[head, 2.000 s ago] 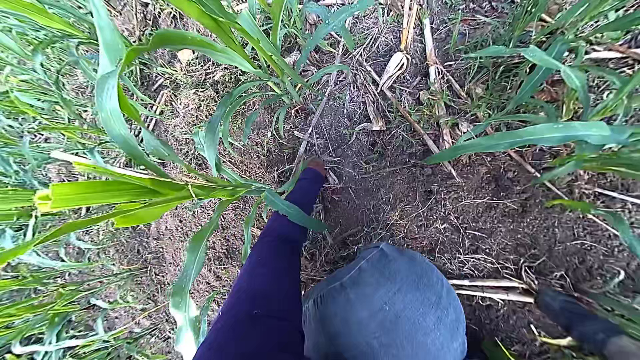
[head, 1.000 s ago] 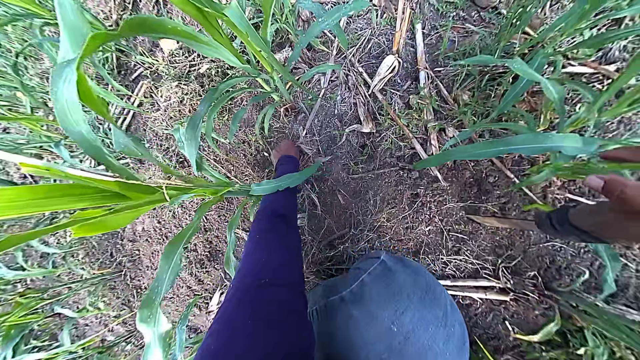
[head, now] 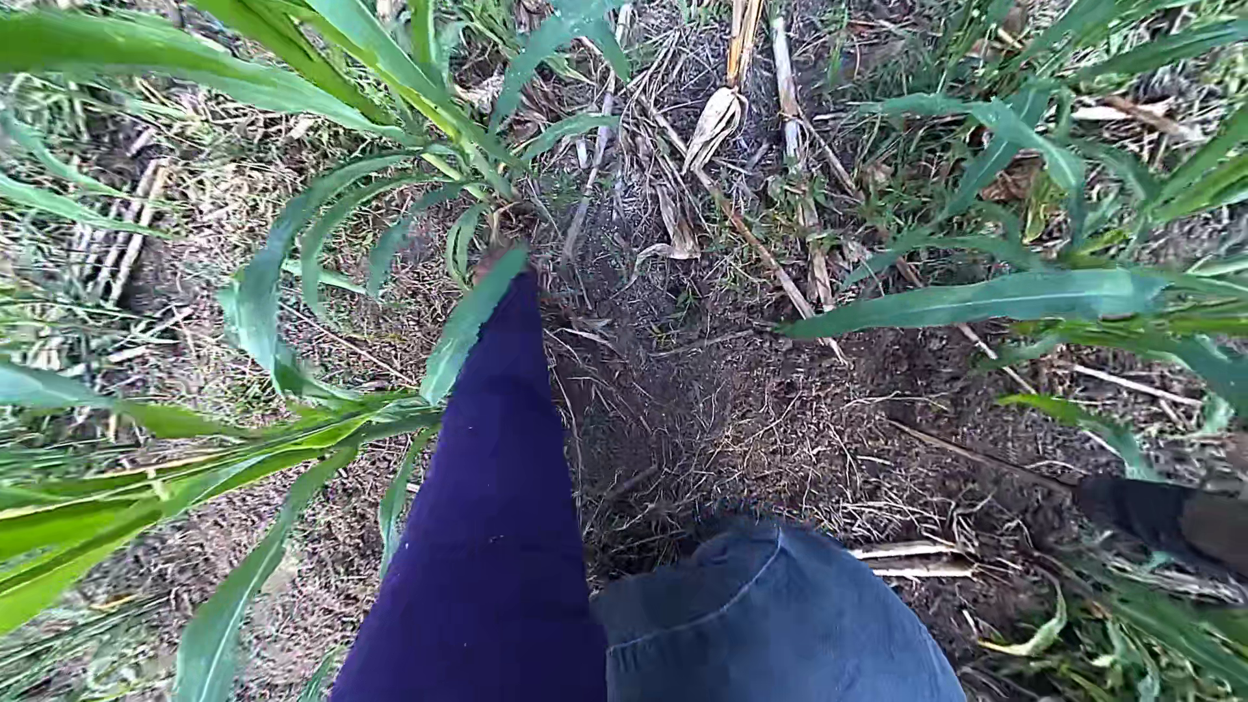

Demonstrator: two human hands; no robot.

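Observation:
My left arm in a purple sleeve reaches forward to the ground beside the base of a young maize plant. A maize leaf crosses the wrist and covers most of my left hand, so its fingers and any hold are hidden. At the right, a tool with a dark handle and a thin, narrow blade points left, low over the soil. The brown, blurred shape at the handle's rear may be part of my right hand; its fingers cannot be made out.
A knee in blue-grey trousers fills the lower middle. Another maize plant leans in from the left, and long maize leaves reach in from the right. Dry stalks and a dry husk lie on the soil ahead.
One second ago my right hand showed clearly at the right edge, by the dark handle; now its fingers are not discernible. My left hand has moved forward, closer to the maize plant's base.

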